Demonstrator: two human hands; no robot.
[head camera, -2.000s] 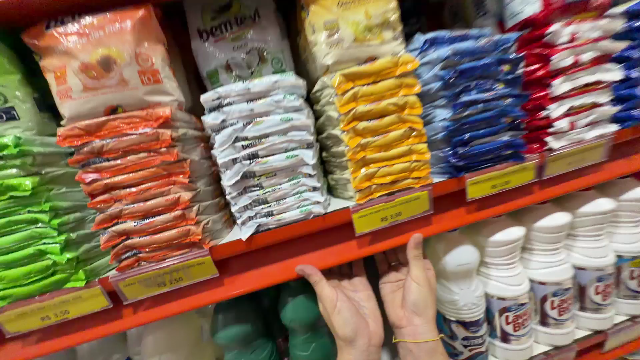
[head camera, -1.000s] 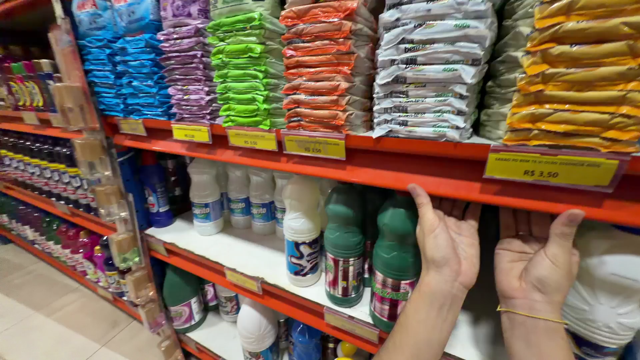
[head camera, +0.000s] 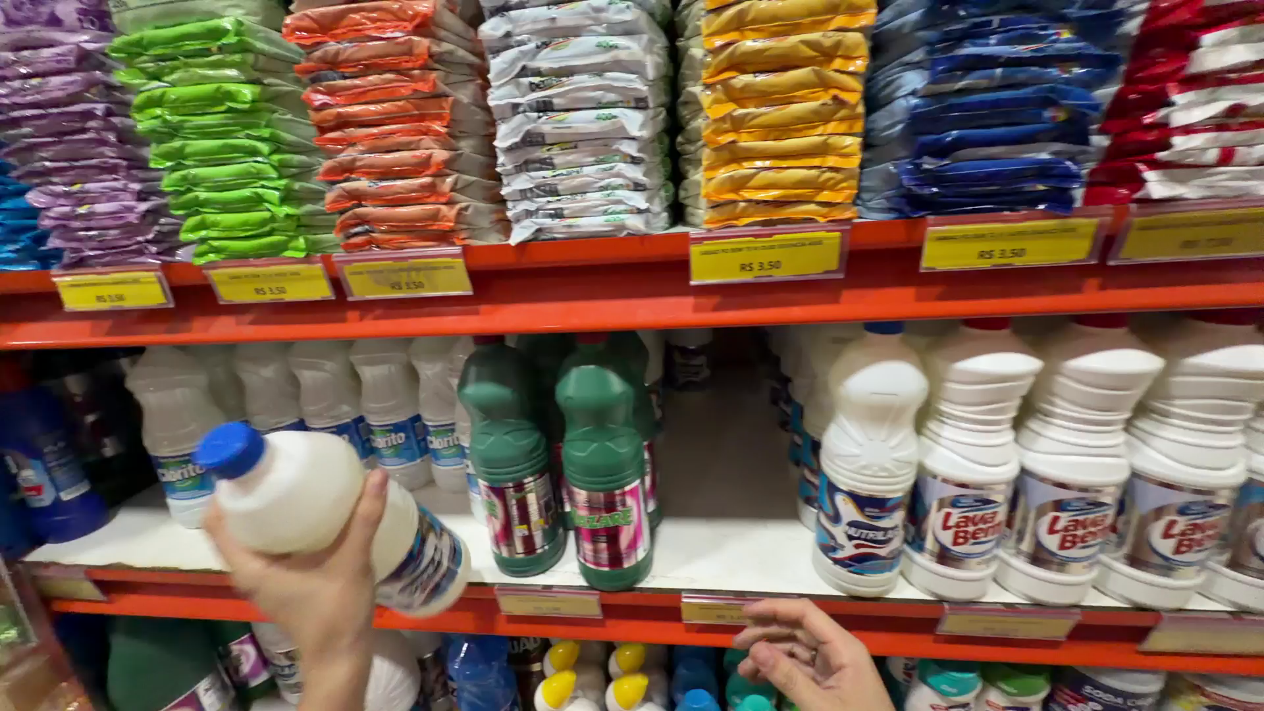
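Note:
My left hand (head camera: 314, 578) is closed around a white plastic bottle with a blue cap (head camera: 331, 513), tilted with its cap to the upper left, in front of the middle shelf. Right of it, two green bottles with red caps (head camera: 604, 464) stand at the shelf front. My right hand (head camera: 812, 660) is empty with its fingers apart and slightly bent, just below the middle shelf's red edge. A white Nutrilar bottle with a blue cap (head camera: 867, 464) stands above and right of that hand, beside white Lava Bem bottles (head camera: 966, 464).
Stacks of coloured soap-powder bags (head camera: 583, 118) fill the upper shelf, whose red edge (head camera: 553, 321) bears yellow price tags (head camera: 767, 257). Clear Clorito bottles (head camera: 390, 415) stand at the left of the middle shelf (head camera: 736, 553). More bottles with yellow caps (head camera: 560, 681) are below.
Both hands have left the underside of the upper shelf's edge and are lower and farther apart. My left hand has taken hold of a white bottle. The view has swung twice.

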